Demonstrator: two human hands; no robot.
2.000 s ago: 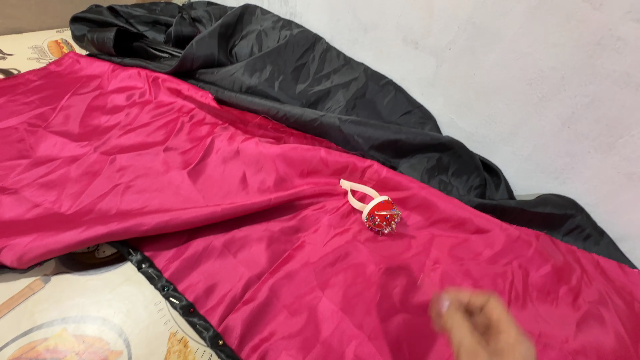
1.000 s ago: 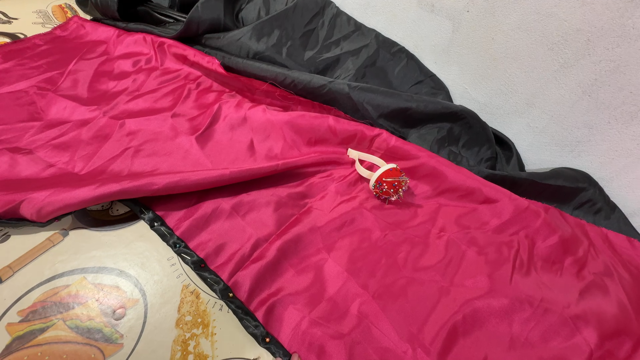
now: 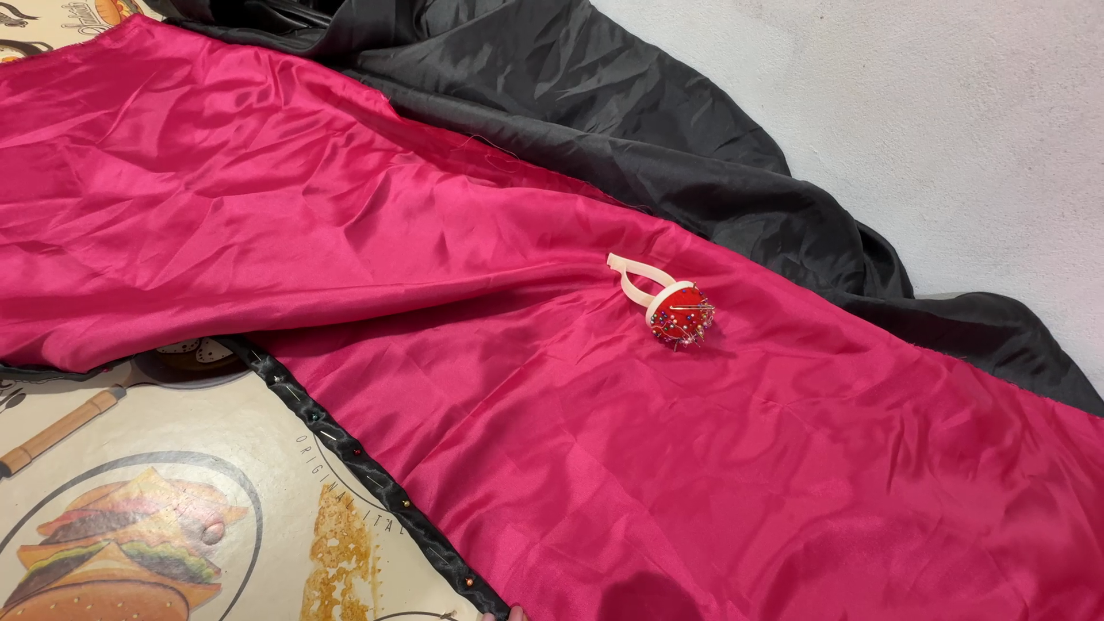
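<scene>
Pink satin fabric (image 3: 733,448) lies wrinkled across the middle, with a fold running toward its centre. Along its lower left edge runs a narrow black satin edging (image 3: 379,474), set with several ball-headed pins. A red pincushion (image 3: 680,315) on a pale wrist band, full of pins, rests on the pink fabric. At the bottom frame edge, fingertips, seemingly of my left hand (image 3: 516,613), touch the end of the visible edging; the rest of that hand is cut off, so its grip is unclear. My right hand is out of view.
Black fabric (image 3: 586,78) lies bunched behind the pink piece, against a white wall (image 3: 931,112). A table covering (image 3: 259,414) printed with burgers and other food shows at lower left.
The right hand, seen blurred over the pink fabric at lower right two seconds ago, has left the view. Fingertips have appeared at the bottom by the black edging. The pincushion still rests on the fabric.
</scene>
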